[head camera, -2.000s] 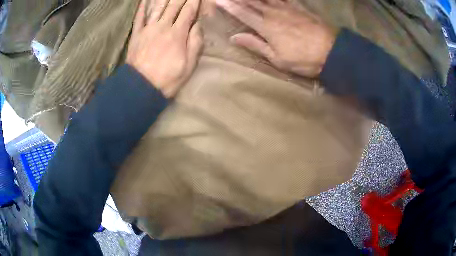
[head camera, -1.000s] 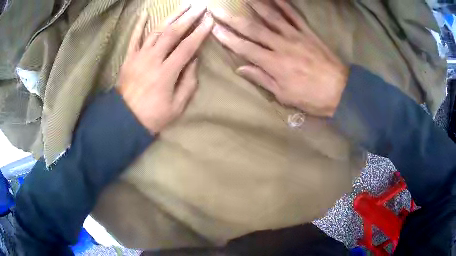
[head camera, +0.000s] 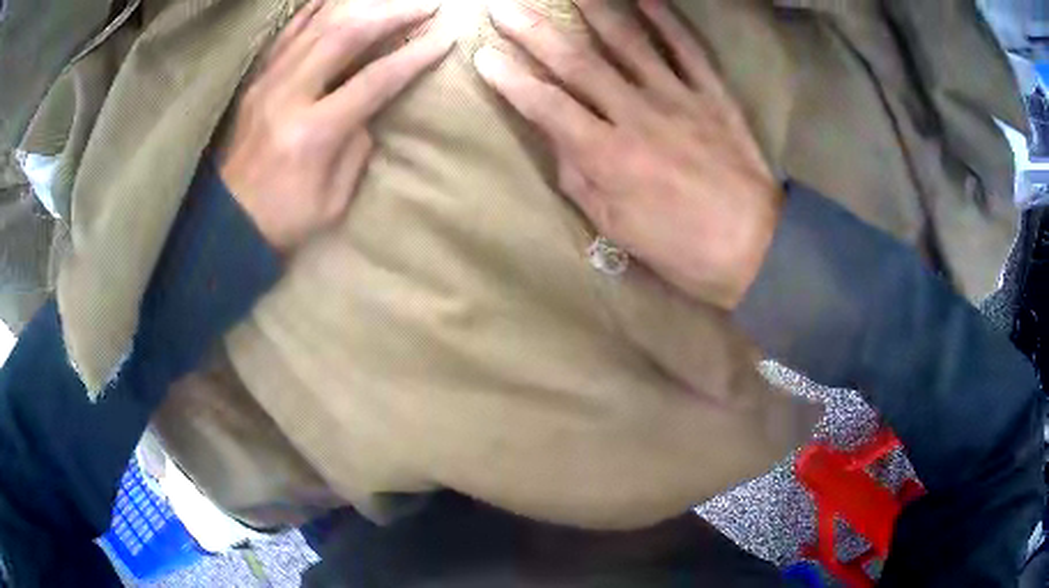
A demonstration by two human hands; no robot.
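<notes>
Tan-brown finely ribbed cloth (head camera: 460, 368) spreads under both hands and hangs over the lap. My left hand (head camera: 311, 126) lies on it at upper left, palm down with fingers apart. My right hand (head camera: 656, 149) lies palm down at upper centre-right, fingers spread. The fingertips of both hands come near each other at the top edge, where bright glare hides detail. A small pale, clear ring-like spot (head camera: 607, 256) shows on the cloth by my right wrist. A frayed cloth corner hangs at the left, near a small white patch (head camera: 44, 182).
A blue lattice basket (head camera: 147, 523) stands on the floor at lower left, with white material (head camera: 207, 505) beside it. A red openwork object (head camera: 857, 500) is on the speckled floor (head camera: 748, 500) at lower right. More brown cloth (head camera: 966, 172) hangs at the upper right.
Since one second ago, my left hand has moved left and my right hand slightly down. The pale spot has shifted left. More of the blue basket shows.
</notes>
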